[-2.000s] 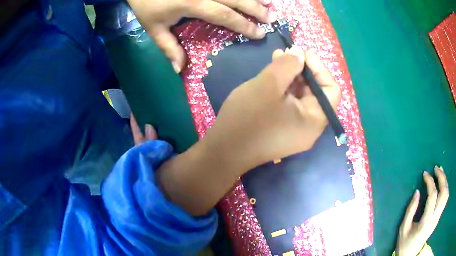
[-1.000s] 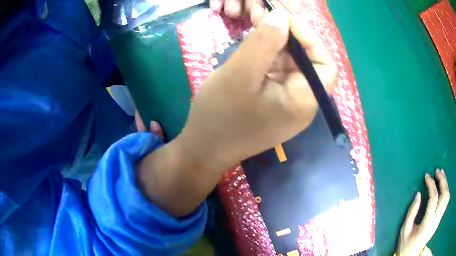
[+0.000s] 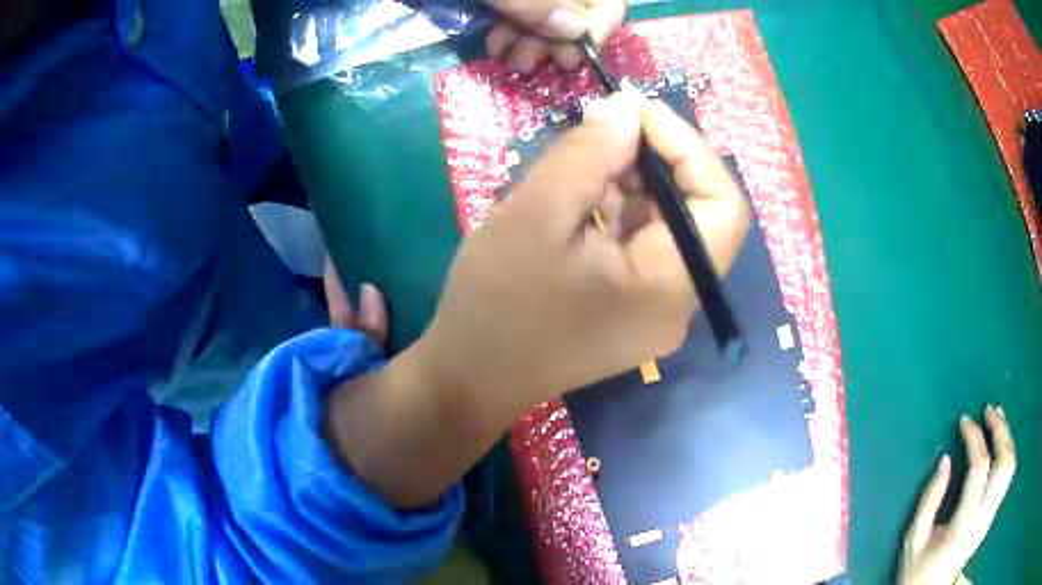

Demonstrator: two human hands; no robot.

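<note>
A person in blue sleeves works from the left. That person's near hand (image 3: 571,263) holds black tweezers (image 3: 686,246), tips at the other hand's fingers (image 3: 560,23) above the black circuit board (image 3: 708,429). Any piece at the tips is too small to tell. The board lies on pink-red bubble wrap (image 3: 783,194). My right hand (image 3: 966,503), with a yellow cuff, rests open and empty on the green table at lower right, cut by the bottom edge. Fingertips at the table's left edge (image 3: 360,311) seem to be my left hand's; the blue sleeve hides the rest.
Glossy clear plastic packaging (image 3: 371,34) lies at the top left. A red-orange sheet (image 3: 988,63) with a dark shape on it is at the upper right. The blue-clothed torso (image 3: 126,263) fills the left side. A bright lamp reflection covers the lower wrap.
The other person's far hand has left the board's upper edge and moved up and back. The tweezers have moved up and left with the near hand. My right hand stays in place, open.
</note>
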